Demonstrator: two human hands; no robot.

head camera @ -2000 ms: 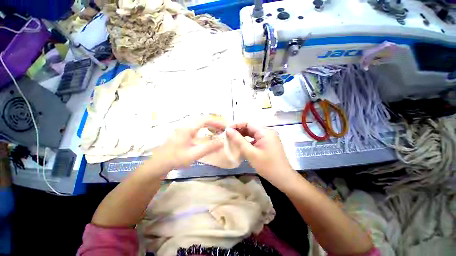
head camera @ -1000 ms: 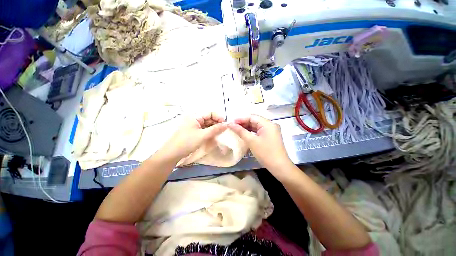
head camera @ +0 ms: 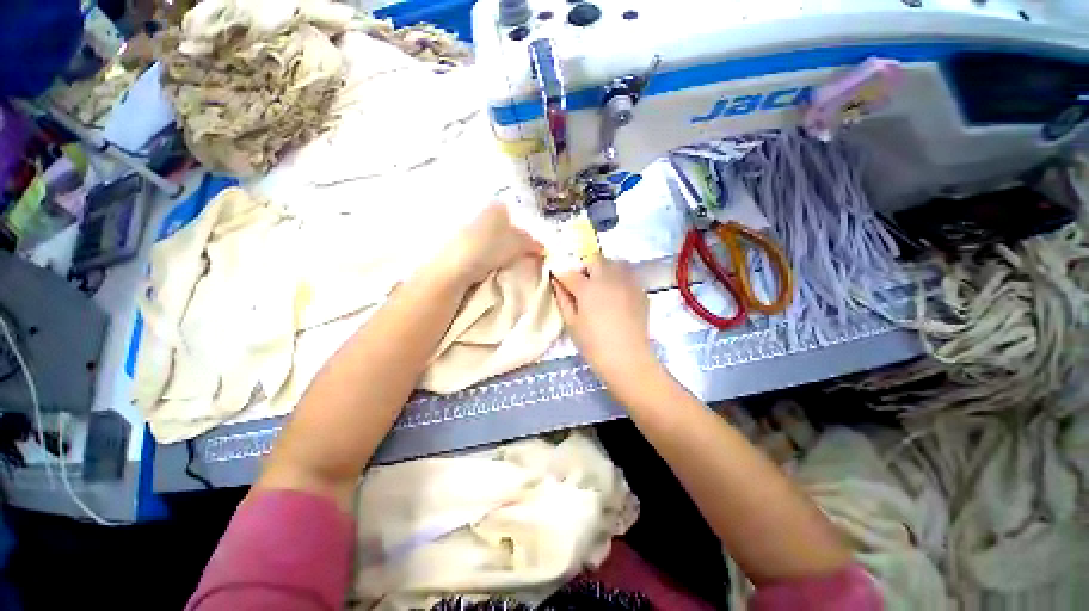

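A cream garment piece (head camera: pixel 508 320) lies bunched on the table in front of the sewing machine (head camera: pixel 705 102). My left hand (head camera: pixel 487 245) rests on its upper edge, just left of the needle area; its fingertips are washed out by glare. My right hand (head camera: pixel 601 308) holds the piece's right edge between thumb and fingers, just below the presser foot (head camera: pixel 564 201). Whether the fabric lies under the foot cannot be told. More cream fabric (head camera: pixel 496 513) lies in folds on my lap.
Red and orange looped scissors (head camera: pixel 731 275) lie right of my right hand. Lavender strips (head camera: pixel 818 227) hang behind them. Off-white cords (head camera: pixel 1003 322) tangle at far right. A cream fabric heap (head camera: pixel 221 310) is at left, a ruffled tan bundle (head camera: pixel 257 90) at back left.
Both hands have moved forward, carrying the garment piece from the table's front edge to the needle area. The view has shifted, so the machine sits further left in the picture.
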